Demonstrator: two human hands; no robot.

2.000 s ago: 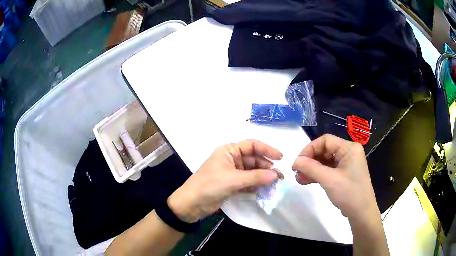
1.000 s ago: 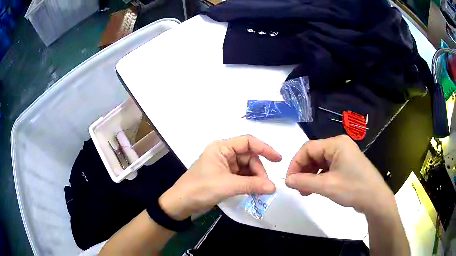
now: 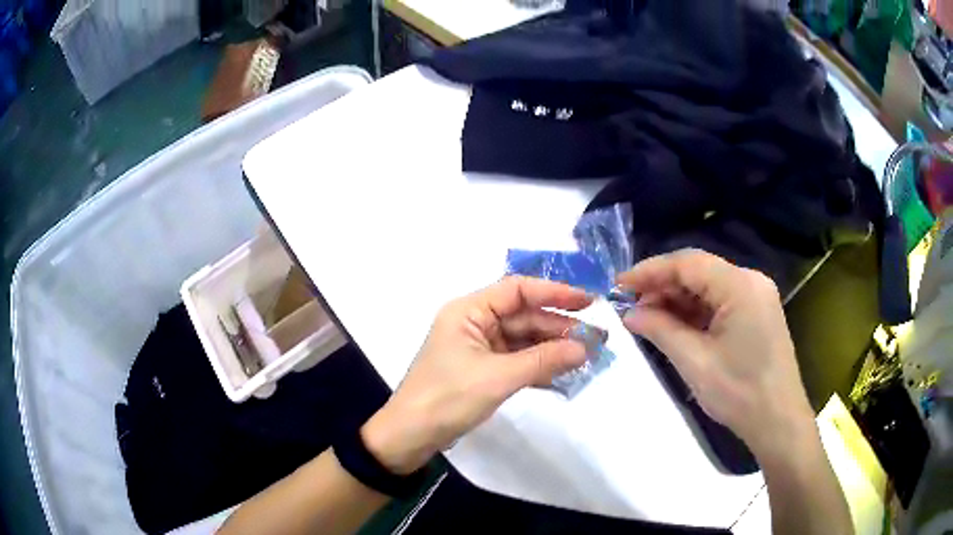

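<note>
My left hand (image 3: 502, 350) pinches a small clear and bluish packet (image 3: 573, 378) over the white table. My right hand (image 3: 721, 340) is just right of it, thumb and index finger close together at the lower corner of a clear zip-lock bag (image 3: 606, 235). Something small and shiny shows at those fingertips; whether they grip it or the bag's corner is unclear. The bag lies on the table with a blue needle packet (image 3: 543, 263) in it, partly behind my left fingers. The red tool holder is not visible.
A dark garment (image 3: 679, 125) with small silver eyelets covers the back and right of the white table (image 3: 345, 178). At left, a white tub (image 3: 94, 303) holds black cloth (image 3: 209, 449) and a pale parts tray (image 3: 235, 381) beside the table edge.
My right hand has moved up to the zip-lock bag's corner. My left hand and its small packet have moved slightly up and right. The red holder has gone out of sight.
</note>
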